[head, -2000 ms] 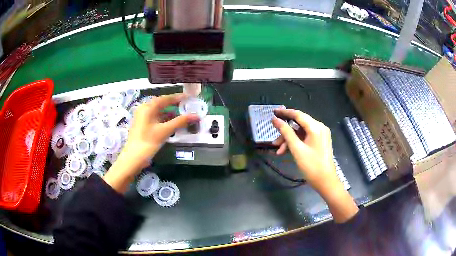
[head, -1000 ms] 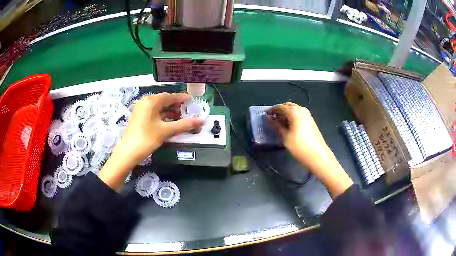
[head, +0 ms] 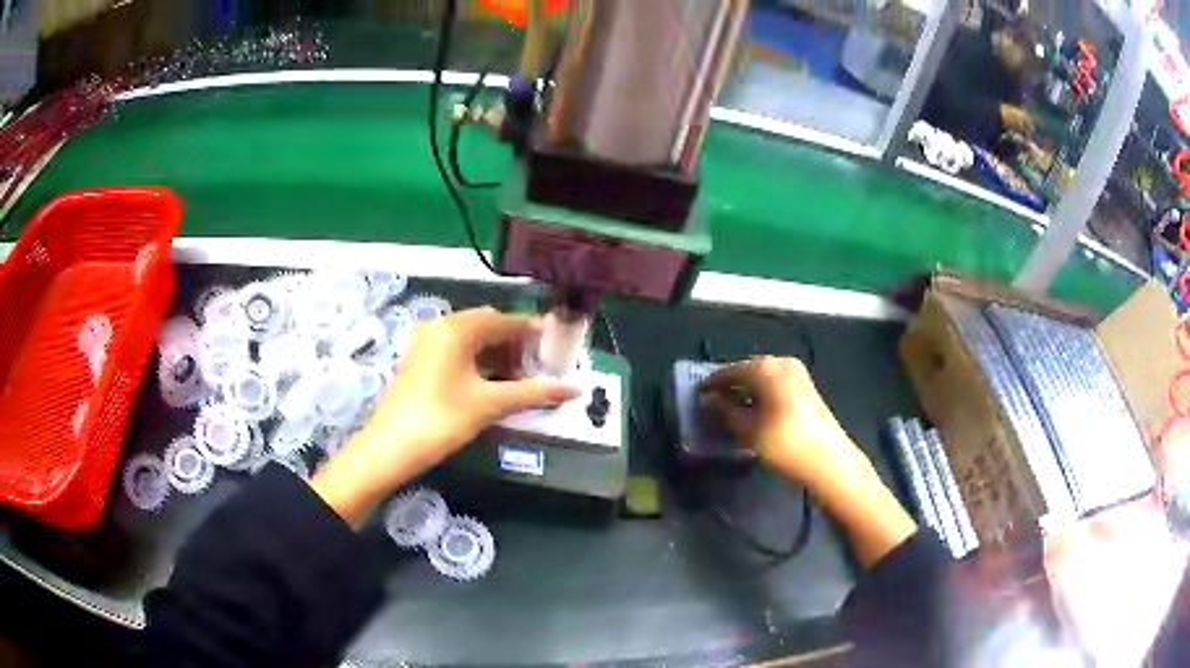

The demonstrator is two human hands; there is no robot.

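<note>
My left hand (head: pixel 450 392) is at the press fixture (head: pixel 574 420). Its thumb and fingers are around a clear plastic gear (head: pixel 533 355), mostly hidden by the fingers and the press ram (head: pixel 564 342). The ram is down at the gear; their contact is not clear. The green press head with its maroon label plate (head: pixel 594 261) is above. My right hand (head: pixel 783 418) is over the grey ribbed box (head: pixel 694 424), fingers bent and touching its top. A small dark, shiny spot shows between the fingers; whether they hold a bearing is unclear.
A heap of clear gears (head: pixel 313 346) lies left of the press, beside a red basket (head: pixel 91 313). Two gears (head: pixel 459 547) lie in front. Bearing stacks (head: pixel 929 483) and a bearing carton (head: pixel 979 405) are at right. A green conveyor (head: pixel 326 150) runs behind.
The view has shifted and tilted, so the press appears further right and lower. The ram has come down between my left fingers. My right hand has moved onto the grey box.
</note>
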